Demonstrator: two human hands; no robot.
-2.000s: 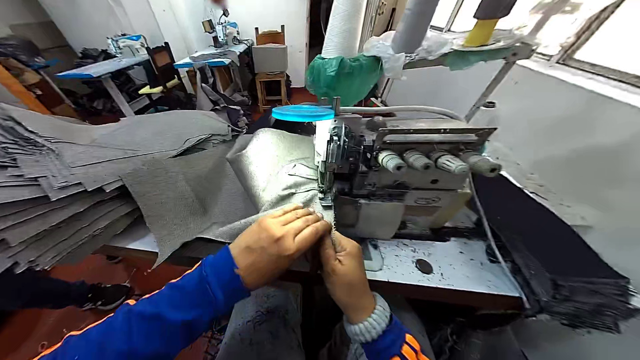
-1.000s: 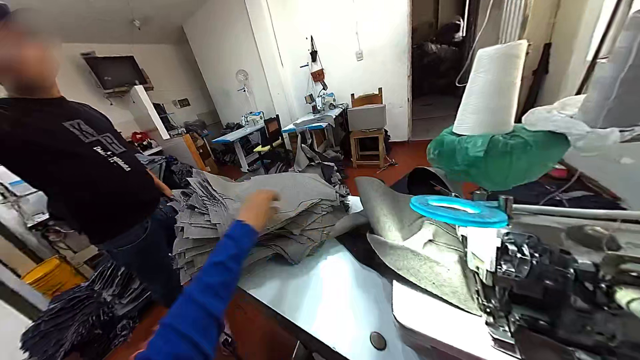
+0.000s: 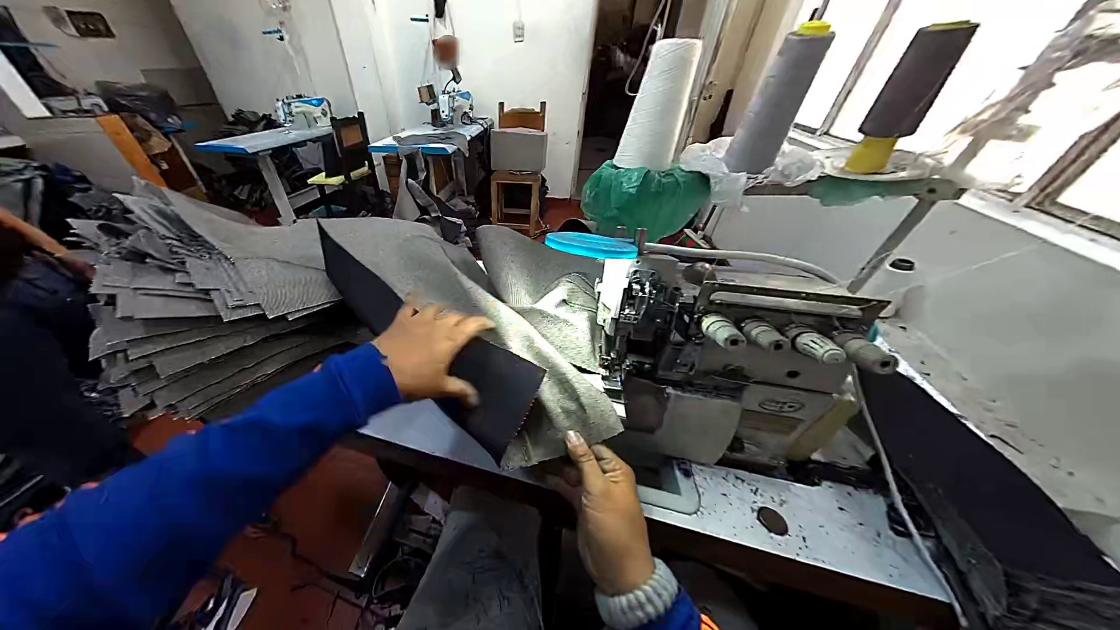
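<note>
An overlock sewing machine (image 3: 752,385) stands on the worktable, its lamp lighting the needle area. Left of the needle area lies a grey fabric panel (image 3: 551,394), with a dark-faced fabric piece (image 3: 503,398) against it. My left hand (image 3: 429,350) rests on the dark piece with its fingers spread. Between the thumb and fingers of my right hand (image 3: 604,499) is the near corner of the grey panel, just below the presser foot. More grey fabric (image 3: 542,280) lies bunched behind the panel. A tall stack of cut grey panels (image 3: 201,306) sits to the left.
Thread cones (image 3: 661,105) stand behind the machine, one wrapped in green plastic. Dark fabric (image 3: 971,472) hangs over the table's right side. A round disc (image 3: 772,521) lies on the table's front. Other sewing tables (image 3: 429,140) and a wooden chair (image 3: 516,175) are farther back. A person's arm shows at far left.
My left hand has moved from the stack of grey panels to the fabric beside the machine. A dark-faced piece now shows there. The view has swung back right, and my right hand is visible again.
</note>
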